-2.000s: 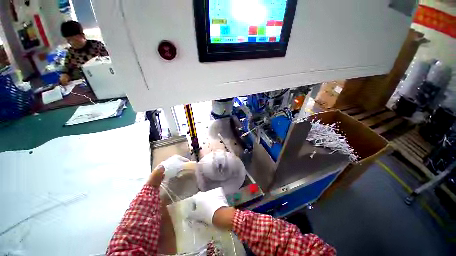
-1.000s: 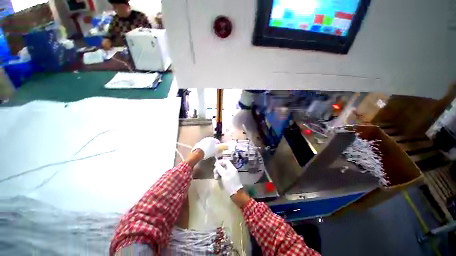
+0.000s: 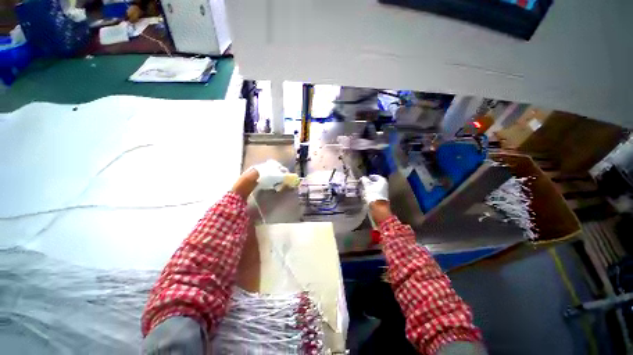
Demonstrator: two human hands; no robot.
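My left hand (image 3: 272,176), in a white glove with yellowish fingertips, is at the left side of the silver metal fixture (image 3: 330,191) on the pale round turntable (image 3: 340,219). A thin white cable (image 3: 259,210) hangs from its closed fingers. My right hand (image 3: 375,189), also in a white glove, is at the fixture's right side; whether it grips anything is too small to tell. White cables (image 3: 267,319) with dark-red ends (image 3: 306,322) lie in a bundle nearest me, partly over the cream board (image 3: 295,253).
A red button (image 3: 376,237) is by my right wrist. Sloping grey sheet metal (image 3: 444,208) and a carton (image 3: 555,201) with white cables stand at right. A white sheet (image 3: 125,180) covers the bench at left. The white cabinet (image 3: 312,48) overhangs the machine. A person's hand shows top left.
My right hand has moved from the board to the fixture's front left, then across to its right side. My left hand stays at the left. The view has tilted down; the turntable's blur is gone.
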